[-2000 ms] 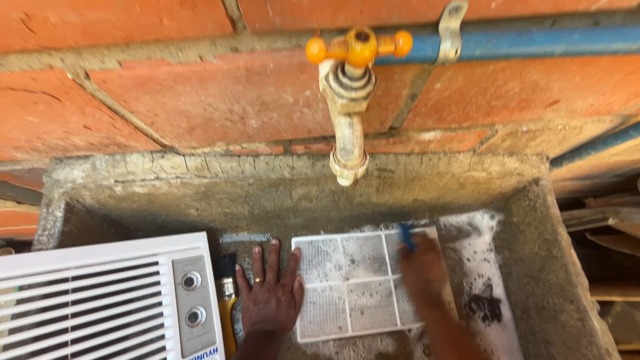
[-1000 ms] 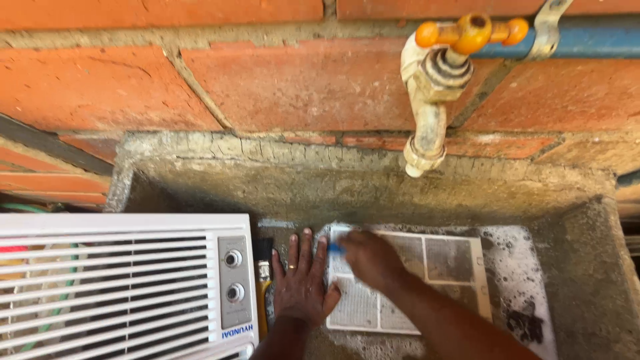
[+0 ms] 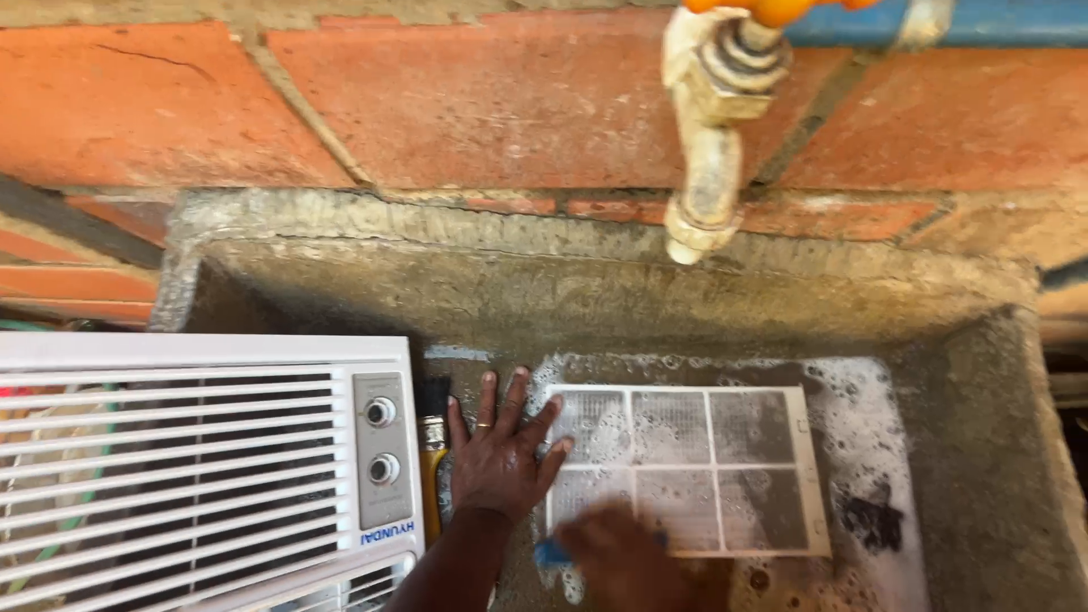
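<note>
A white mesh air filter (image 3: pixel 676 467) with a gridded plastic frame lies in soapy water on the floor of a concrete sink. My left hand (image 3: pixel 503 459) is spread flat beside it, fingertips at the filter's left edge, holding nothing. Blurred by motion, my right hand (image 3: pixel 616 552) grips a blue object (image 3: pixel 554 552), mostly hidden, over the filter's lower left part. A paintbrush with a yellow handle (image 3: pixel 432 484) lies left of my left hand, partly under a white air conditioner front grille (image 3: pixel 212 459) with two knobs.
Behind the filter rises the concrete sink's rear wall (image 3: pixel 510 289). A worn metal tap (image 3: pixel 710 161) on a blue pipe (image 3: pixel 1003 24) overhangs the sink from a brick wall (image 3: pixel 510 102). Foam (image 3: pixel 858 408) and a dark clump (image 3: pixel 873 518) lie right of the filter.
My right hand has moved with the blue object from the filter's upper left corner to its lower left part. Two seconds ago it was at the right side. My left hand stays at the left edge.
</note>
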